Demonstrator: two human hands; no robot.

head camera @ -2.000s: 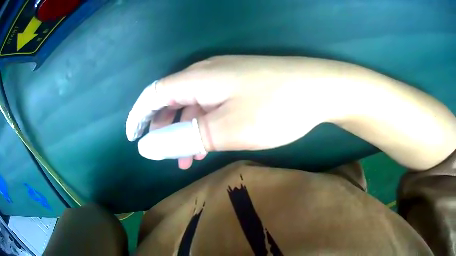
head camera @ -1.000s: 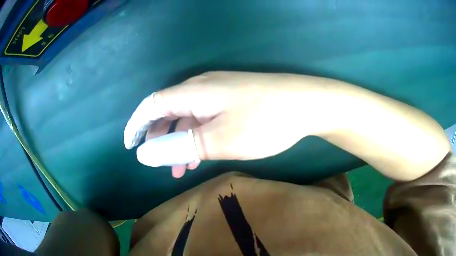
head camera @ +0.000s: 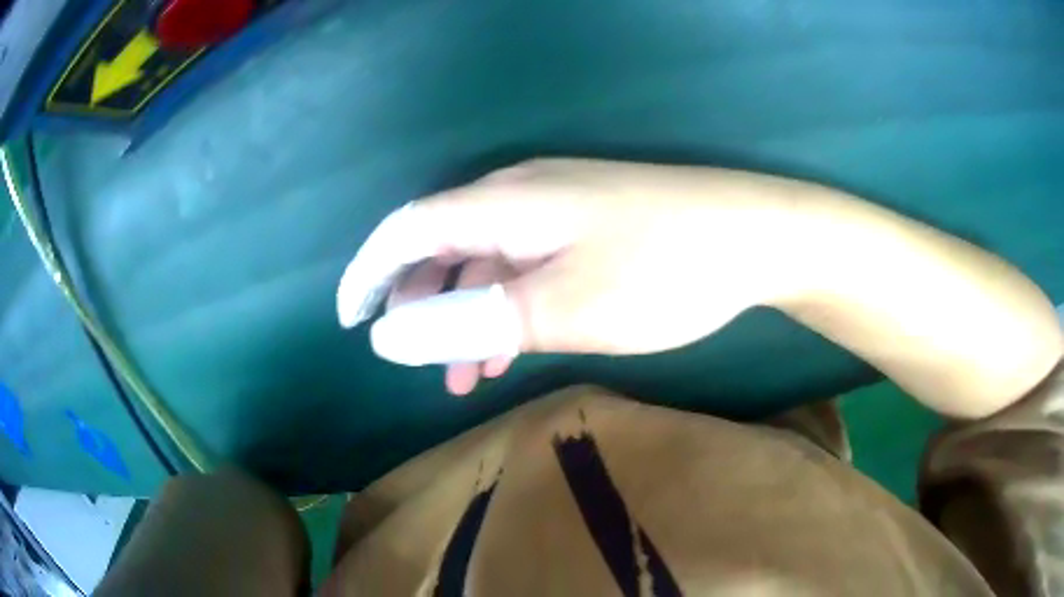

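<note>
My right hand (head camera: 513, 257) lies on the green bench surface (head camera: 700, 70), its forearm coming in from the right. White finger cots cover the thumb and the index finger. The fingers are loosely curled, with a gap between thumb and index finger. No part shows in its grip. A narrow dark sliver shows between the fingers; I cannot tell if it is a gap or a thing. My left hand is not in view; only a brown sleeve (head camera: 210, 536) shows at the lower left.
The blue press base (head camera: 251, 35) stands at the upper left, with a red button (head camera: 204, 18) and a yellow arrow (head camera: 123, 68). A yellow-green hose (head camera: 103, 338) and a thin black cable run down the left. Blue scraps or marks (head camera: 96, 441) show near the left edge.
The view has shifted slightly, so the press base and my right hand appear a little further right. My right hand keeps the same curled pose.
</note>
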